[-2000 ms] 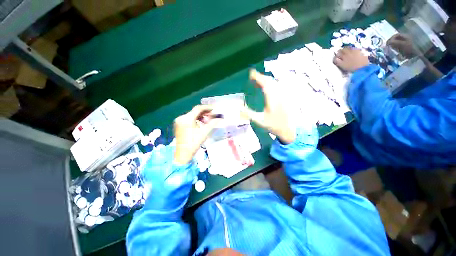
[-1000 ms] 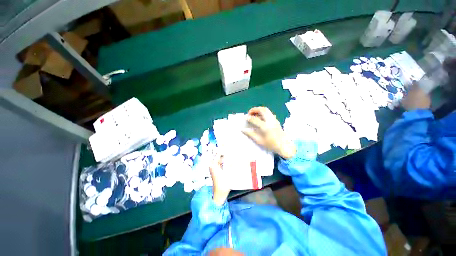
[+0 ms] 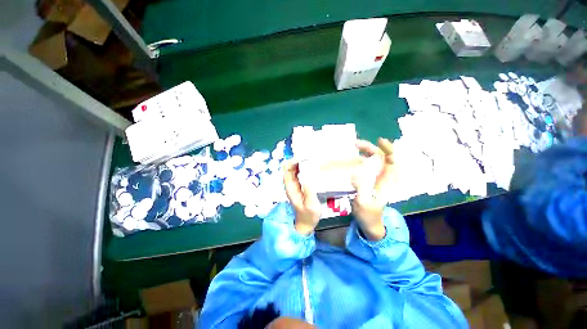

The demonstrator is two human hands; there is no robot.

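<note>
A white carton (image 3: 328,168) is held between both hands above the bench in front of me; its details are washed out. My left hand (image 3: 302,198) grips its left side. My right hand (image 3: 371,183) is at its right side, thumb on it, some fingers raised. Part of a white carton with a red mark (image 3: 337,205) shows below the held one. Loose round discs (image 3: 251,168), white and blue, lie left of my hands. A wide messy heap of white paper slips (image 3: 444,138) lies to the right.
A clear bag of discs (image 3: 158,199) and stacked white cartons (image 3: 170,125) are at left. An upright white box (image 3: 362,54) and other boxes stand on the green conveyor (image 3: 257,71). Another worker's blue sleeve (image 3: 544,205) is at right. Grey panels and framing bound the left side.
My left and right hands now hold a carton between them; a second ago my right hand was over the carton pile. The boxes on the belt show farther right, and the view has shifted.
</note>
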